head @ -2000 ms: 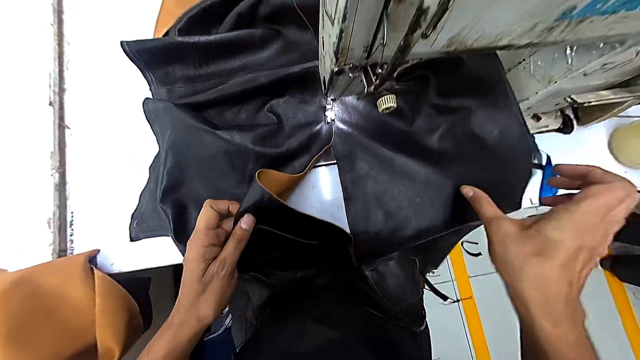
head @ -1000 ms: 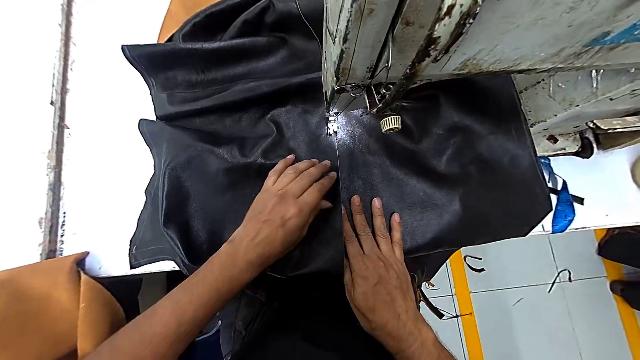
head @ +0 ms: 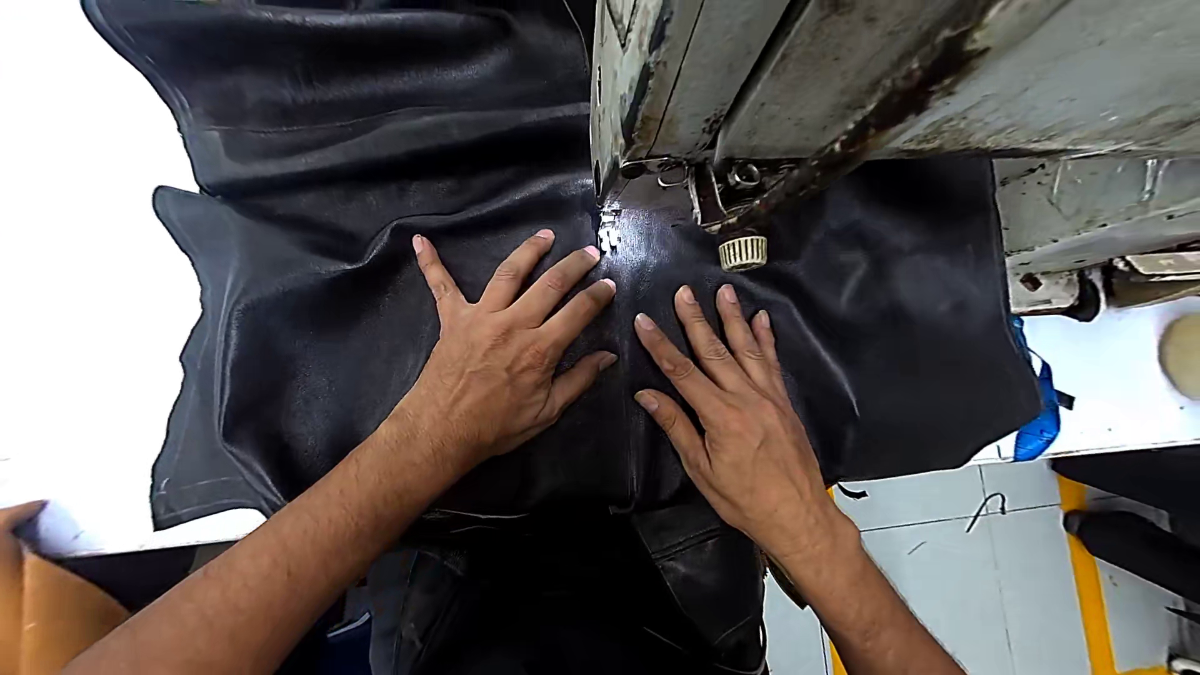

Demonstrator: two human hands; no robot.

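Black leather lies spread beneath the head of a sewing machine, with a seam running toward the lit presser foot. My left hand rests flat on the leather left of the seam, fingers spread, its fingertips close to the foot. To the right of the seam, my right hand lies palm down on the leather, fingers apart. Neither hand grips anything. A ribbed knob sits right of the foot. The needle tip cannot be made out.
Tan leather hangs at the lower left by the white table. A blue item lies at the table's right edge. Below it are a tiled floor with yellow lines and a person's dark shoe. Leather hangs over the front edge.
Two seconds ago my left hand held a leather edge beside an open gap; the leather now lies flat there. My right hand has come in from the far right. The view has moved closer.
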